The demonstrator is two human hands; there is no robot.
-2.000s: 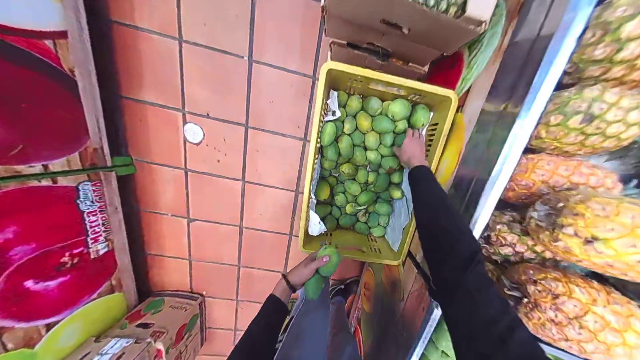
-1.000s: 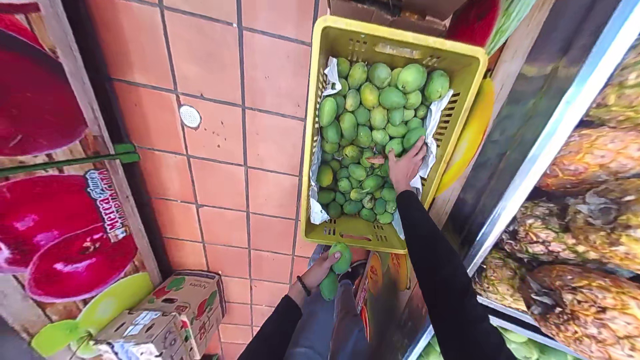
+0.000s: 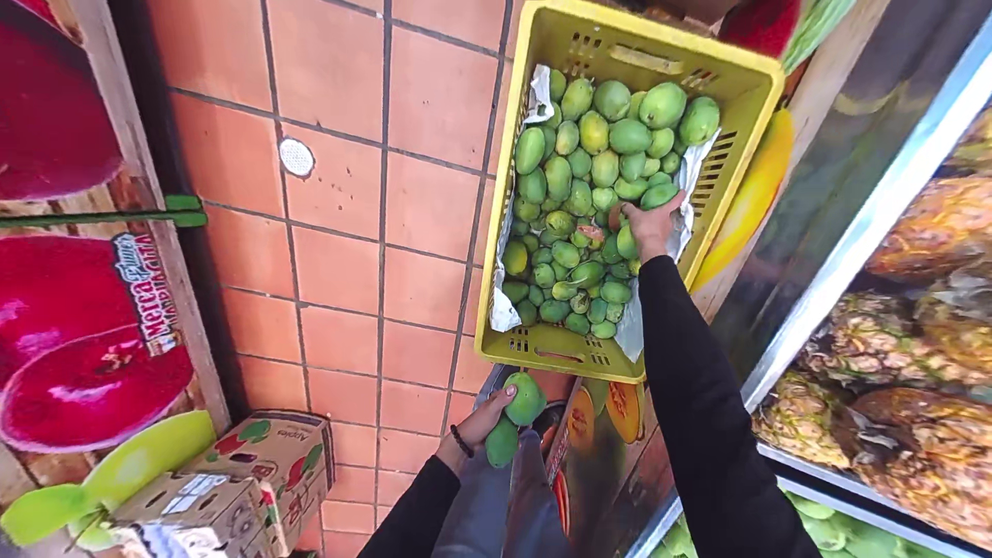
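A yellow plastic crate [image 3: 558, 353] lined with pale paper holds many green mangoes [image 3: 604, 167], a few of them yellowish. My right hand [image 3: 649, 226] is inside the crate near its right wall, its fingers around a green mango [image 3: 659, 195] that lies at the top of the pile. Below the crate's near end, my left hand [image 3: 482, 418] holds green mangoes [image 3: 525, 398], two of which show, one above the other, over my legs. A dark bracelet circles the left wrist.
Pineapples [image 3: 930, 426] fill a metal-edged display at the right, with green produce [image 3: 860, 531] below it. Cardboard boxes [image 3: 267, 457] stand at lower left beside a wood-framed fruit-picture panel [image 3: 77, 333]. A round drain cover [image 3: 296, 157] sits in the tiled floor.
My right hand has moved from bare mangoes in the pile onto one near the crate's right wall. The left hand keeps hold of its mangoes. The view has come nearer to the crate.
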